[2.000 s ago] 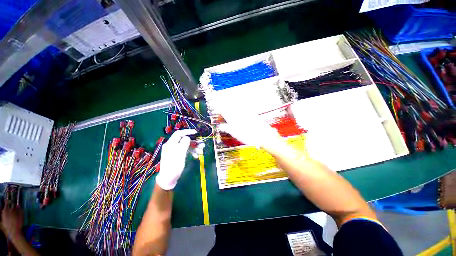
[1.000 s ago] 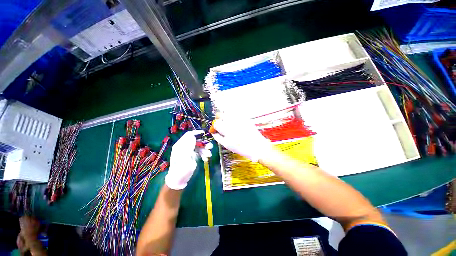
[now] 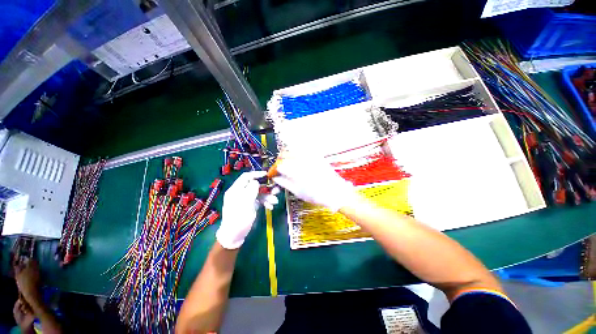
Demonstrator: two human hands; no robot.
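My left hand (image 3: 239, 210), in a white glove, holds a small dark and red connector housing (image 3: 264, 181) between thumb and fingers. My right hand (image 3: 310, 179), also in a white glove with an orange cover on a fingertip, meets the left hand at the connector, its fingertips closed there. Dark thin wires trail away above the fingers; their exact ends are too small to tell. The off-white wire tray (image 3: 457, 171) lies under and right of my right hand, with blue, black, red and yellow wires in compartments.
A harness pile (image 3: 157, 248) lies left of the yellow line (image 3: 270, 261). A small harness bunch (image 3: 242, 147) lies beside the metal upright (image 3: 212, 59). Another harness pile (image 3: 532, 117) lies beyond the tray. A white vented box (image 3: 40, 182) and another person's hands (image 3: 27, 287) are at far left.
Since two seconds ago, the view has shifted slightly and my right fingertips have come closer to my left fingertips at the connector. The other person's hands at far left have moved.
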